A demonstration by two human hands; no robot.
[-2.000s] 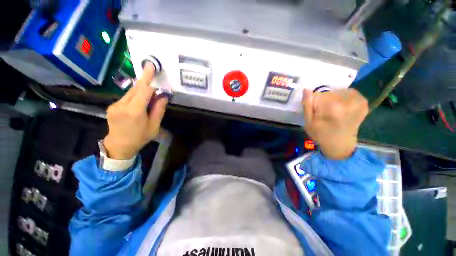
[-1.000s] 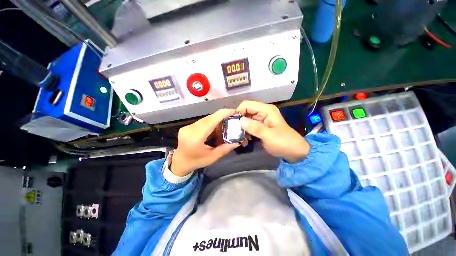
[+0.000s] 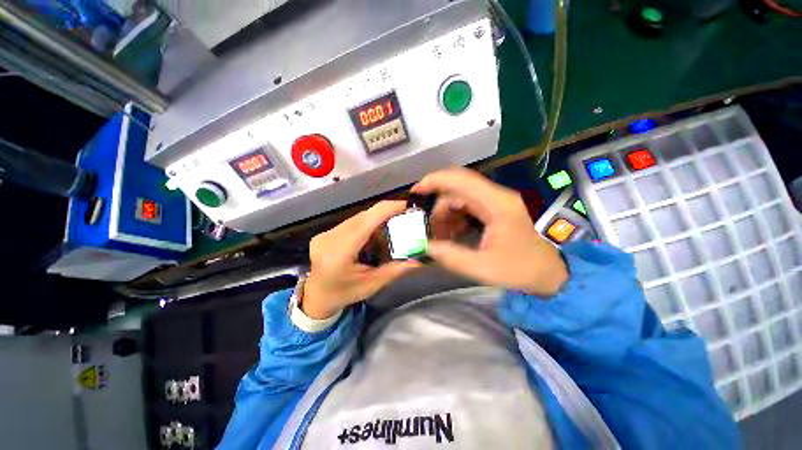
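A small square unit [image 3: 407, 234] with a dark edge, a bright white face and a green patch at its lower edge is held in front of my chest, below the white press panel. My left hand [image 3: 347, 259] grips it between thumb and fingers at its left side. My right hand [image 3: 501, 237] is blurred beside it at the right, thumb and index finger spread around a gap. The thumb tip is near the unit's lower right corner; I cannot tell if it touches.
The press panel [image 3: 352, 186] has green buttons [image 3: 456, 95], a red button [image 3: 313, 156] and red-digit displays. A white compartment tray [image 3: 703, 255] with blue and red squares lies right. A black tray [image 3: 237, 352] with silver pieces lies left. A blue box [image 3: 132, 202] stands far left.
Since two seconds ago both hands have left the panel's buttons and come together around the unit. In the last second the right fingers have spread, and green shows on the unit's face.
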